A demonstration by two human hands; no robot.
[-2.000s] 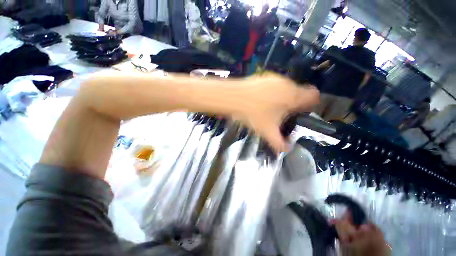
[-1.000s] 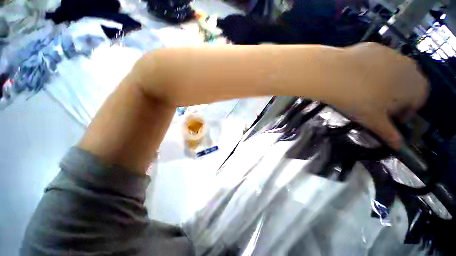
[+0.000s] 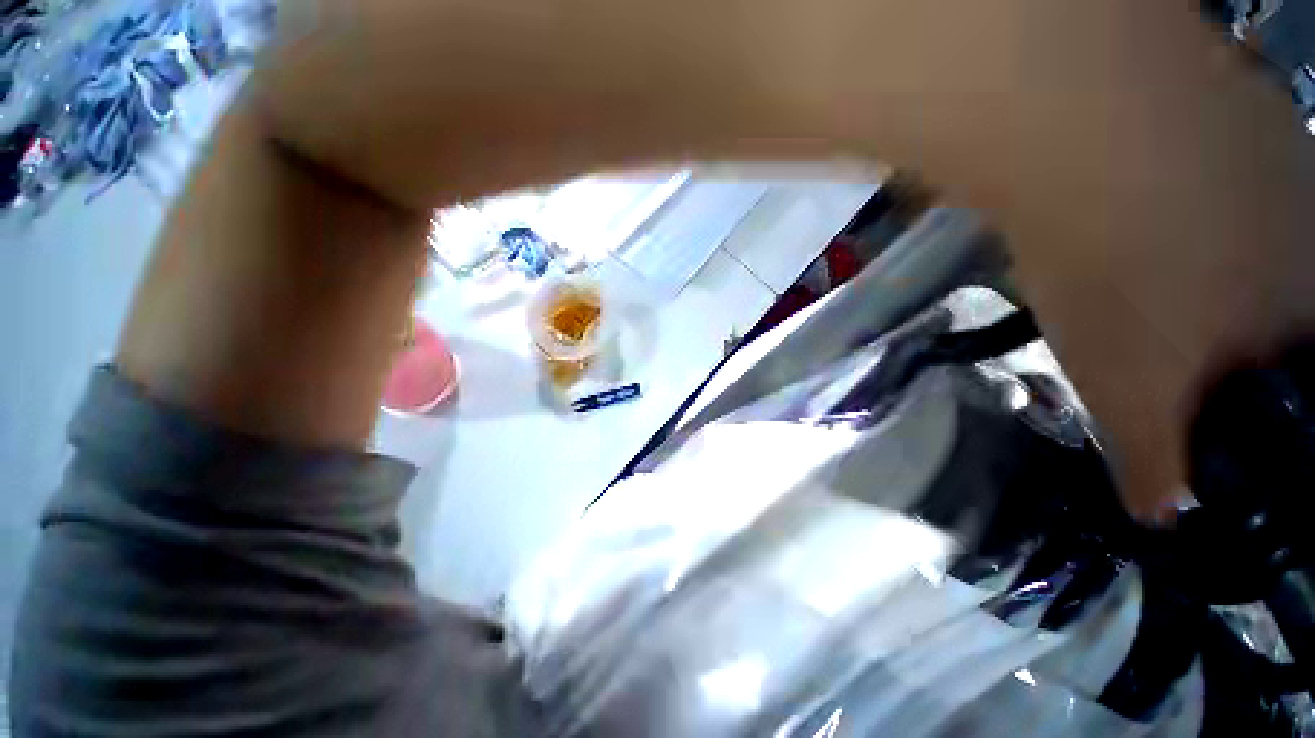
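Note:
Hung garments (image 3: pixel 808 577), white and dark under shiny clear film, fill the lower middle and right. My left arm crosses the top of the view, blurred. My left hand (image 3: pixel 1154 389) is at the right, over the black hanger tops (image 3: pixel 1240 534). Its fingers point down into the dark mass, and shadow and blur hide what they touch. My right hand is not in view.
On the white table (image 3: pixel 483 498) left of the garments stand a clear tub with orange contents (image 3: pixel 571 320) and a pink round thing (image 3: pixel 421 372), partly behind my arm. A small dark blue item (image 3: pixel 606 397) lies by the tub. Light-blue tangled bundles (image 3: pixel 130 94) lie upper left.
The view has tilted down and closer to the garments. My left arm now sits higher in view and my left hand further right. My right hand, seen two seconds ago, is gone from view.

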